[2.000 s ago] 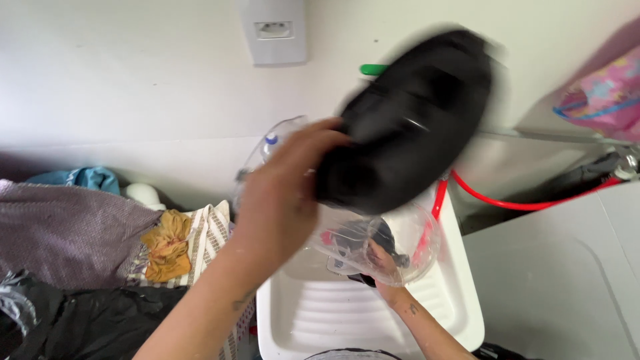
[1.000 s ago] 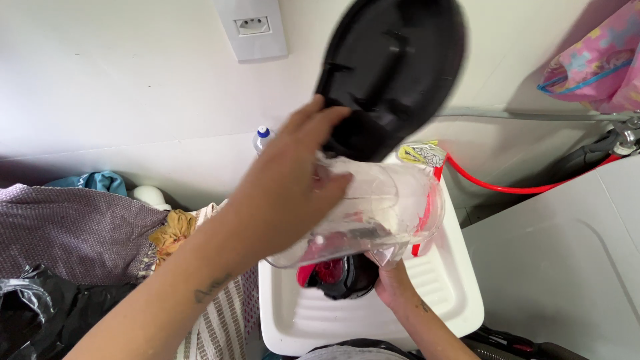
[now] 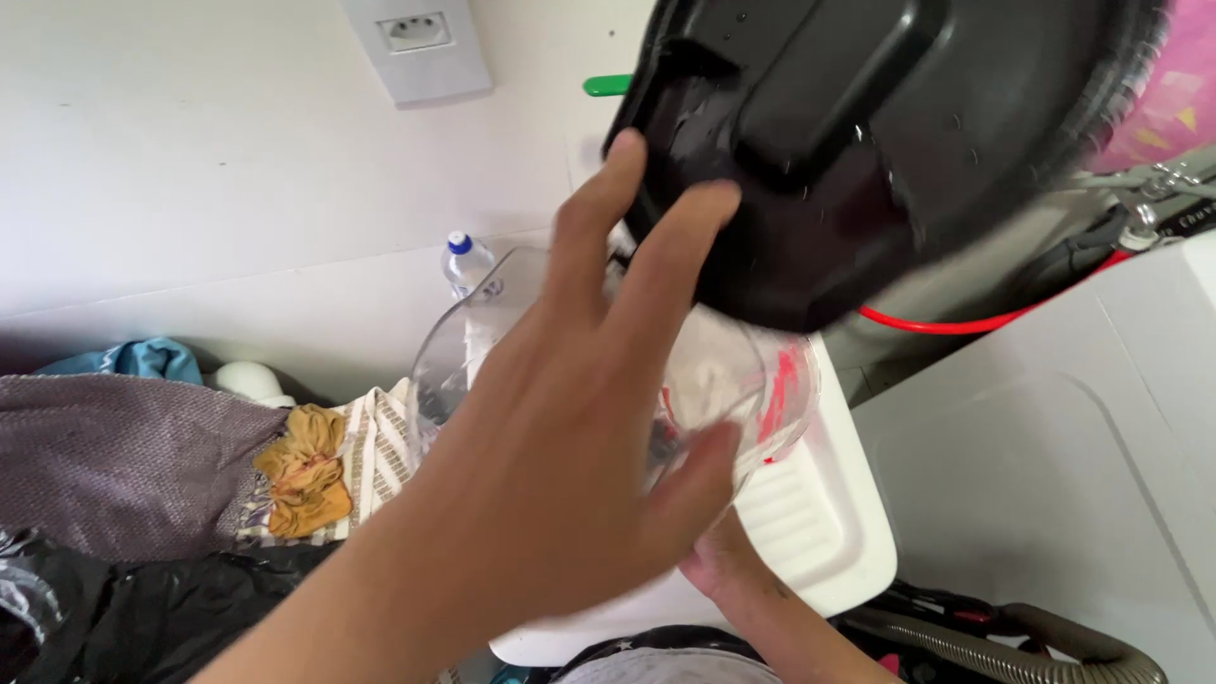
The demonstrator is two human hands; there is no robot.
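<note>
My left hand point(image 3: 570, 408) reaches up from the lower left, its fingertips at the near-left edge of a wet, black, molded plastic lid point(image 3: 855, 161); the thumb stands apart from it. Below the lid, over the sink, a clear plastic container point(image 3: 788, 380) lies tilted, with red and dark patches showing through its wall. My right hand point(image 3: 712, 556) is at the container's near side; its fingers are mostly hidden behind the container and my left hand. Under both hands is a white laundry sink point(image 3: 860, 532) with a ribbed washboard slope.
A bottle with a blue cap point(image 3: 460, 245) stands by the wall. Purple-grey cloth point(image 3: 123, 456), a mustard cloth point(image 3: 309, 470) and a black plastic bag point(image 3: 180, 608) lie left. A red hose point(image 3: 950, 326) runs behind a white appliance top point(image 3: 1026, 456) at right. A ribbed grey hose point(image 3: 1026, 641) lies low right.
The black lid has moved to the right since one second ago and is turned differently. A dark and red item seen by my right hand then is now mostly hidden.
</note>
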